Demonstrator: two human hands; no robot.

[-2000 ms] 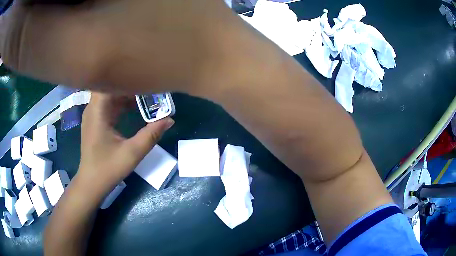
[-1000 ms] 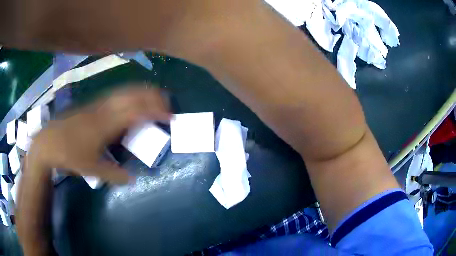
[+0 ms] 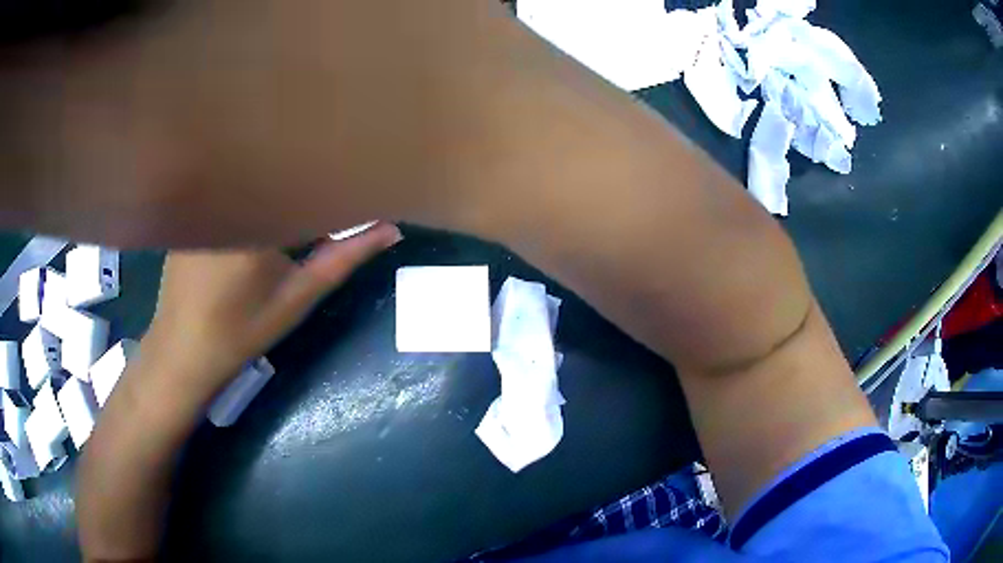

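Observation:
My left hand [image 3: 248, 302] is at the centre left, its thumb reaching up under my right forearm. A small white edge of a housing [image 3: 354, 231] shows at the thumb; the rest is hidden by the forearm. My right forearm crosses the top of the view and my right hand is out of sight. A white housing [image 3: 442, 309] lies face down on the worktop, beside a creased wiping paper [image 3: 526, 374]. Another housing [image 3: 241, 392] lies just right of my left wrist.
Several white housings [image 3: 77, 341] lie in a cluster at the left. A crumpled heap of used wipes [image 3: 797, 83] is at the upper right. The dark green worktop [image 3: 363, 473] has a pale curved edge at the right. A cream hose-like band [image 3: 946, 291] runs there.
The housing left of the central one is gone from its place on the worktop. My left hand has moved from there up and right under the forearm, with a white housing edge at its thumb.

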